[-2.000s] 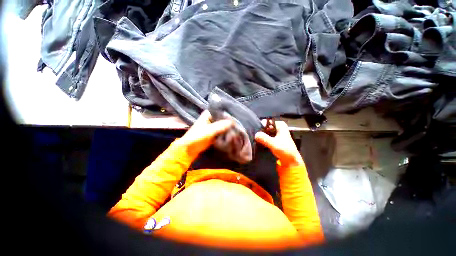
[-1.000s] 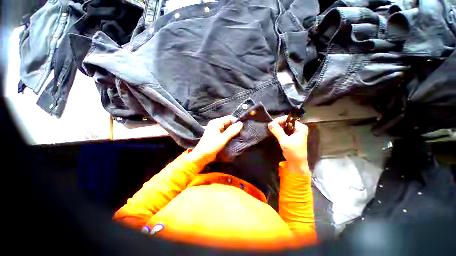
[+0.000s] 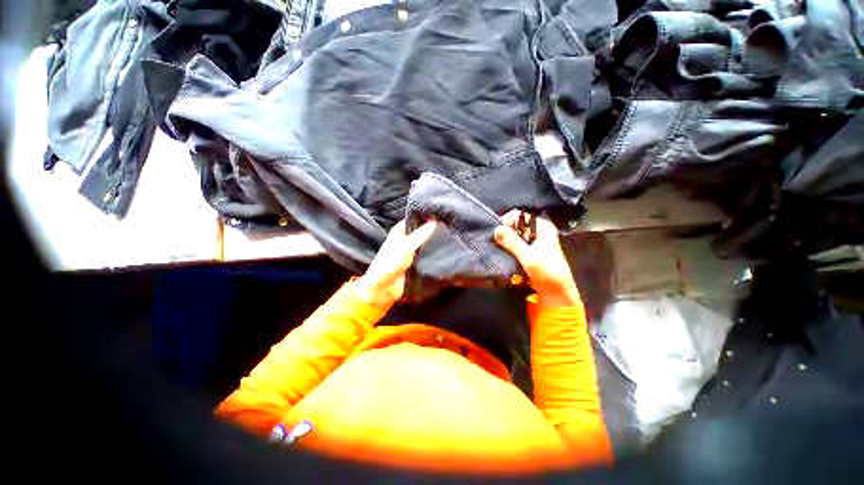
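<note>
A dark grey denim jacket [image 3: 417, 104] lies on the white-topped table [image 3: 123, 237], with its near part over the table's front edge. Between my hands is a cuff [image 3: 455, 227], spread flat, with a stitched seam across it and a gold button at its lower right. My left hand [image 3: 393, 260] grips the cuff's left edge. My right hand [image 3: 535, 251] pinches its upper right side. A small dark tool, perhaps thread snips [image 3: 527, 225], shows among my right fingers, mostly hidden.
Another grey jacket [image 3: 109, 95] lies at the table's far left. A tangled pile of dark jackets [image 3: 701, 104] fills the right side. Below the table are a white plastic-looking bag [image 3: 658, 355] at the right and a dark blue thing [image 3: 218, 322] at the left.
The cuff was crumpled, then showed its buttons between my hands; now it is turned and spread with its seamed face up. Both hands still hold it. The view has shifted slightly.
</note>
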